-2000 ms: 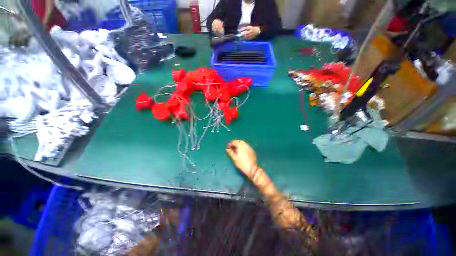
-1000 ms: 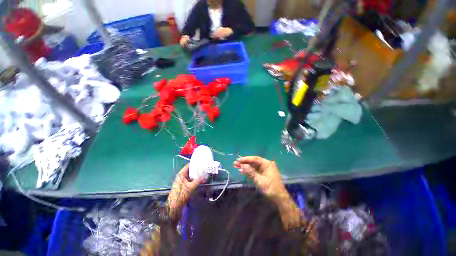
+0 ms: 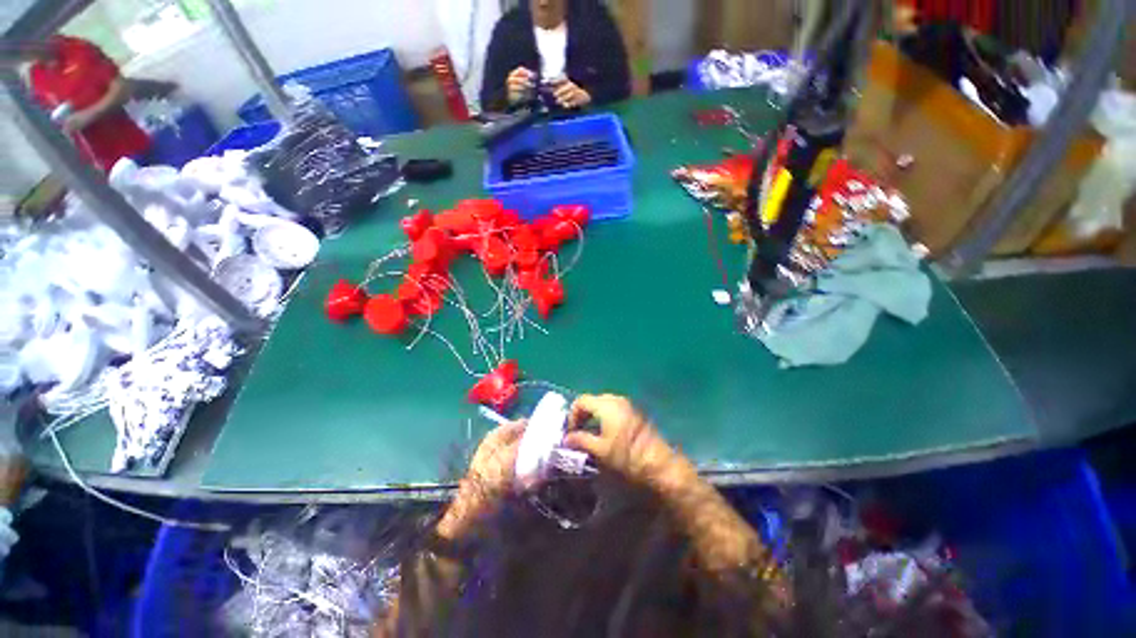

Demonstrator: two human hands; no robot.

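Note:
A white round housing (image 3: 543,436) is held on edge near the bench's front edge. My left hand (image 3: 496,459) grips it from the left. My right hand (image 3: 607,430) is at its right side, with bent fingers against or close to it; whether they pinch a wire is too blurred to tell. A white cable (image 3: 576,509) loops below the housing. One red cap (image 3: 496,386) lies on the bench just beyond the housing. More red caps (image 3: 480,249) with thin cords lie heaped mid-bench.
A power driver (image 3: 779,199) hangs over the right, above a grey-green cloth (image 3: 847,305). A blue crate (image 3: 563,187) stands at the far side, before a seated person. White housings (image 3: 112,274) are piled left. A cardboard box (image 3: 928,137) stands far right. Bins (image 3: 162,580) sit below the edge.
Two seconds ago only my right hand showed clearly. Both hands then appeared with the housing and one red cap. Since then my right hand has moved left to the housing.

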